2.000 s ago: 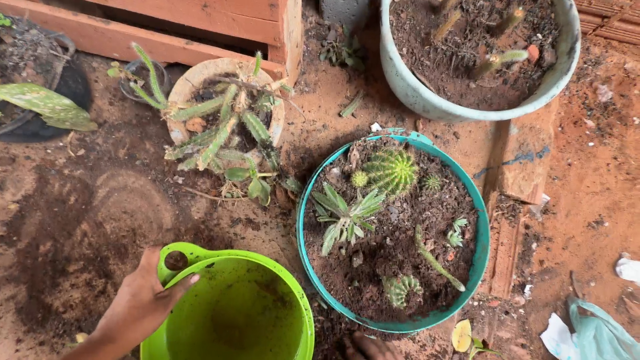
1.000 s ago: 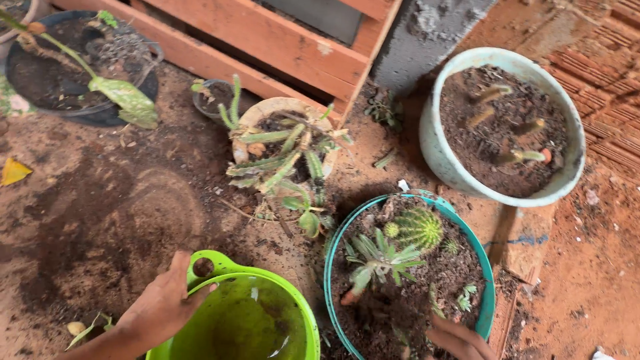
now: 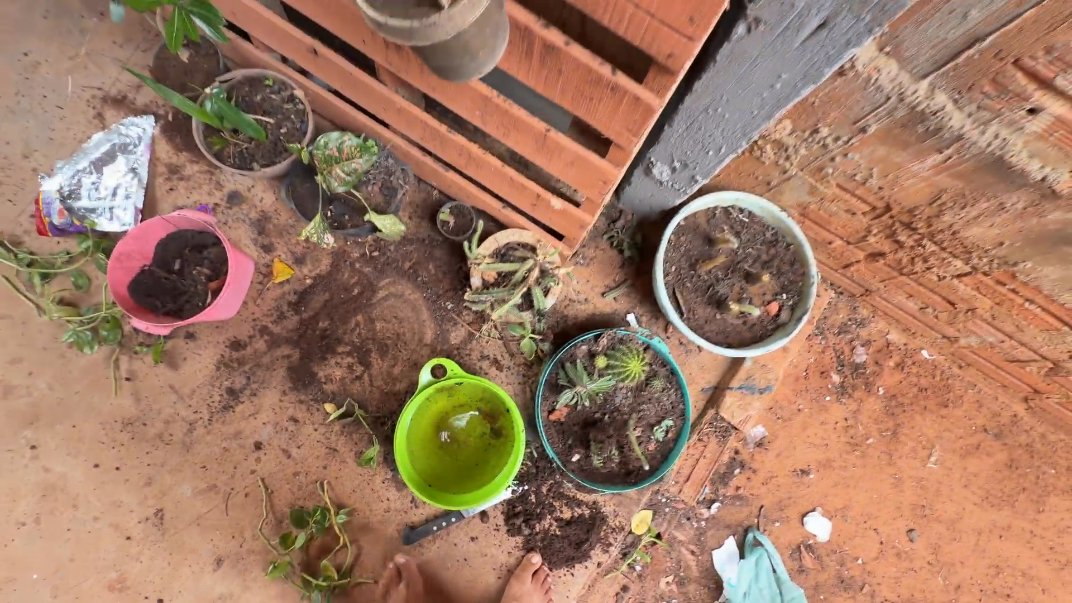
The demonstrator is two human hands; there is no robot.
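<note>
Neither of my hands shows in the head view. A lime-green plastic bowl (image 3: 459,440) with a holed tab stands on the ground, water in its bottom. Close on its right is a round teal-rimmed planter (image 3: 614,410) of dark soil with a small round cactus (image 3: 626,364), a rosette succulent (image 3: 584,384) and several small cuttings. A knife with a black handle (image 3: 434,527) lies partly beneath the green bowl's lower edge. Loose soil (image 3: 557,523) is heaped below the planter. A pale round pot (image 3: 735,275) with short stubs in soil stands at the upper right.
My bare feet (image 3: 528,579) are at the bottom edge. A pink bucket (image 3: 180,272) of soil, a foil bag (image 3: 100,177) and potted plants are at the left. A slatted wooden crate (image 3: 469,117) stands at the back. Vine cuttings (image 3: 314,536) and a teal plastic bag (image 3: 764,569) lie in front.
My left hand has let go of the green bowl's rim and left view. My right hand, earlier at the planter's edge, is also out of view. The view has widened greatly.
</note>
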